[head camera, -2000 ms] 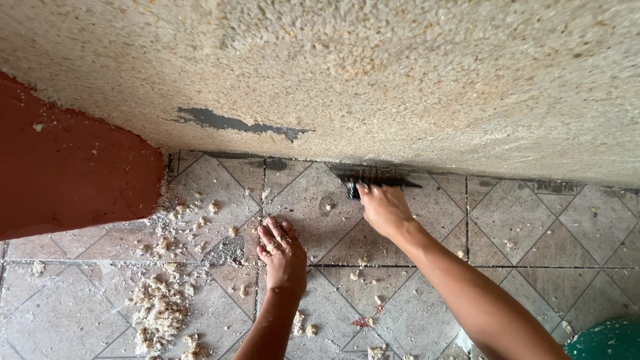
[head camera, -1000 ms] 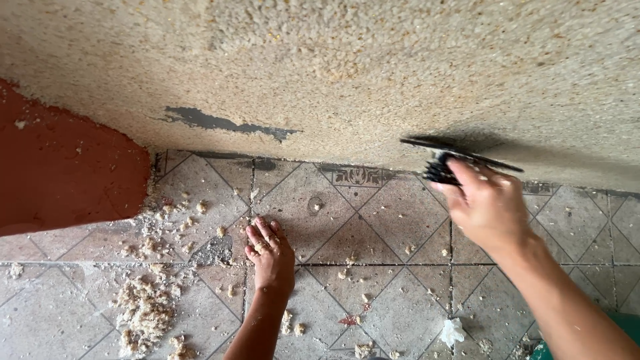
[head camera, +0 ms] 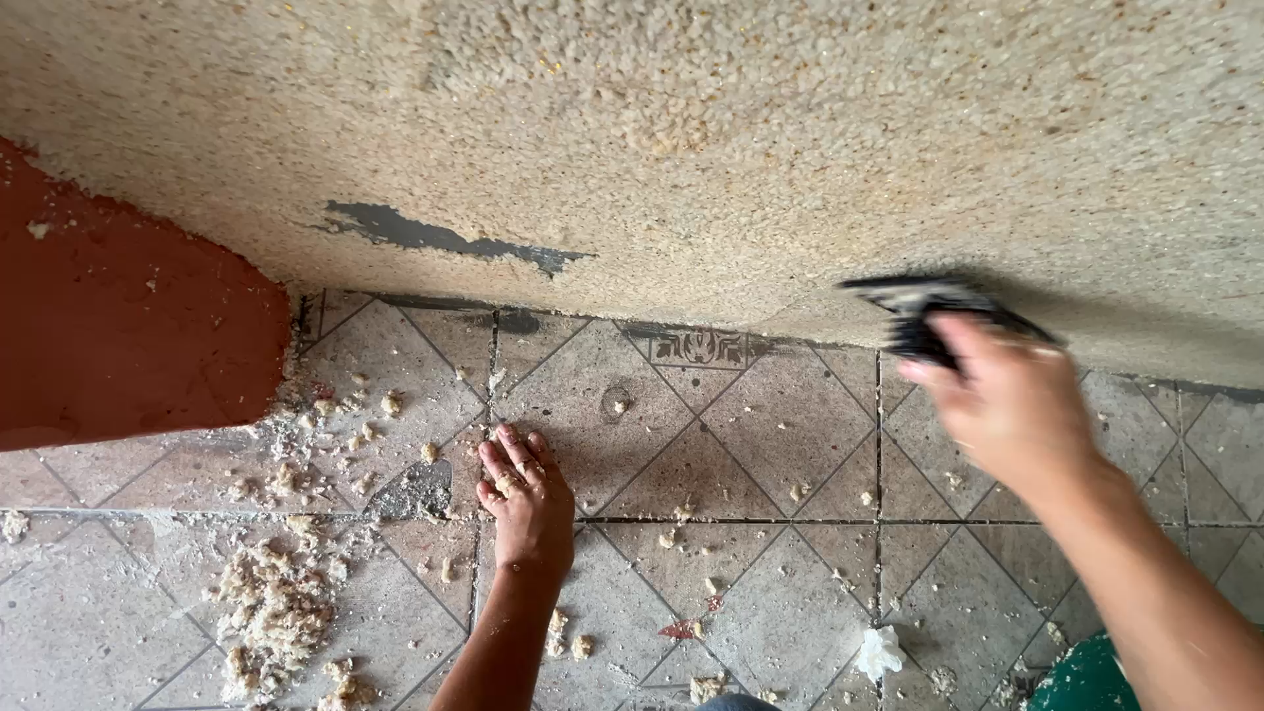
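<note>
My right hand (head camera: 1017, 405) is closed on the black handle of a plastering trowel (head camera: 948, 306), both blurred, at the foot of the wall on the right. The trowel's blade lies against or very close to the wall's coarse, beige, flaky coating (head camera: 691, 178). My left hand (head camera: 528, 504) rests on the patterned floor tiles (head camera: 770, 434), palm down with fingers apart, holding nothing; bits of the beige material stick to its fingers. A bare grey patch (head camera: 434, 235) shows in the coating on the left.
A red-brown surface (head camera: 128, 316) juts in at the left. Below it lies a heap of beige crumbs (head camera: 272, 612), with more scattered over the tiles. A white scrap (head camera: 879, 653) lies at the lower right, near a green object (head camera: 1086, 681) at the edge.
Over two seconds my right hand has moved the trowel rightward and up from the floor edge onto the wall. My left hand has stayed on the tiles.
</note>
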